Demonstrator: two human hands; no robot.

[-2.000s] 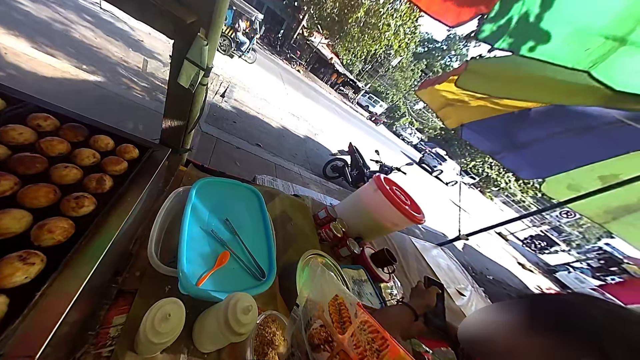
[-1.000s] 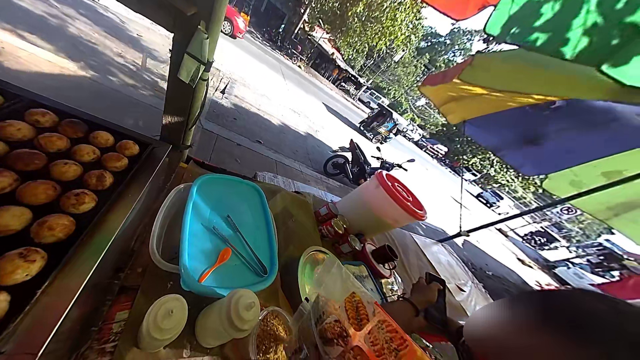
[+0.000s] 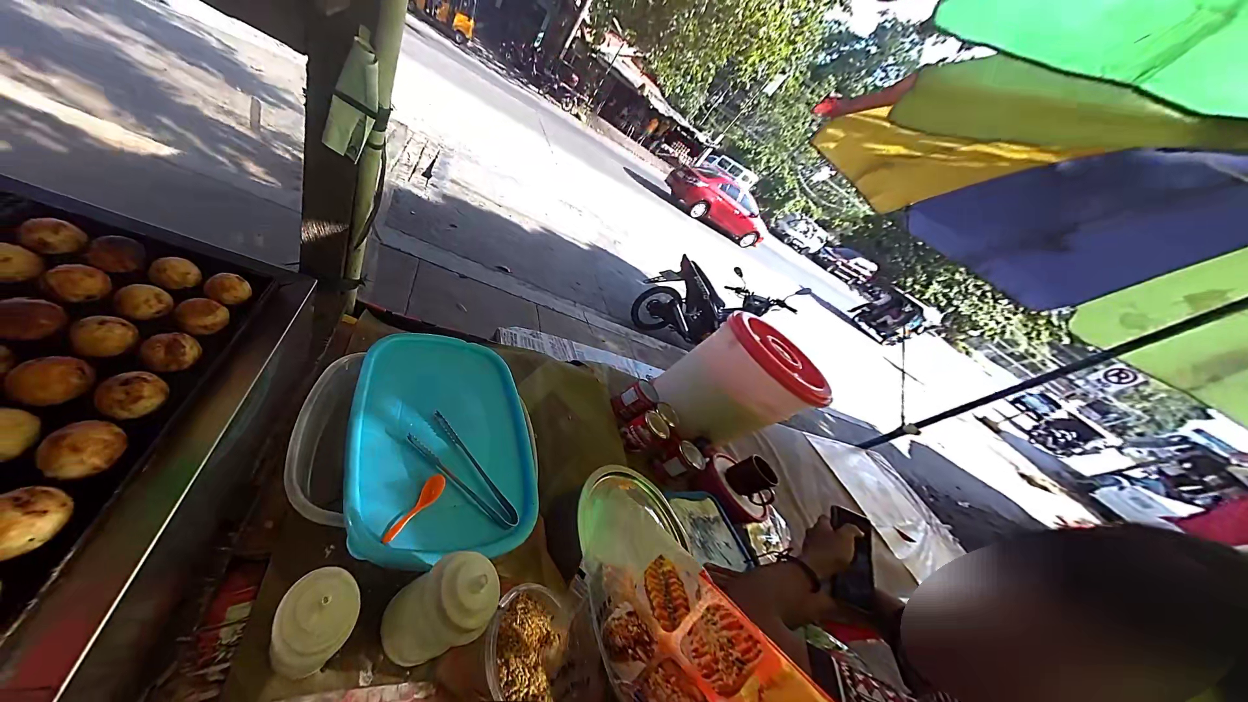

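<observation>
Neither my left hand nor my right hand can be made out. Metal tongs (image 3: 463,473) and an orange plastic spoon (image 3: 414,509) lie on a turquoise plastic lid (image 3: 439,390). Two squeeze bottles stand below it, one upright (image 3: 314,624) and one tilted in view (image 3: 441,609). Beside them is a clear tub of brown crumbs or chopped topping (image 3: 526,643). An orange divided container (image 3: 721,639) with food in its compartments shows at the bottom. Round browned pieces of food (image 3: 102,336) fill a dark tray at the left.
Another person's hand (image 3: 829,546) holds a dark phone (image 3: 855,570) at the right. A white bucket with a red lid (image 3: 731,375) stands behind small cans (image 3: 648,429). A wooden post (image 3: 336,195) rises at the tray's corner. Beyond are a parked motorcycle (image 3: 687,302) and a road.
A red car has come into view on the road beyond the motorcycle, and the three-wheeler there has moved away. The orange container has shifted slightly to the right. The tongs and spoon have not moved.
</observation>
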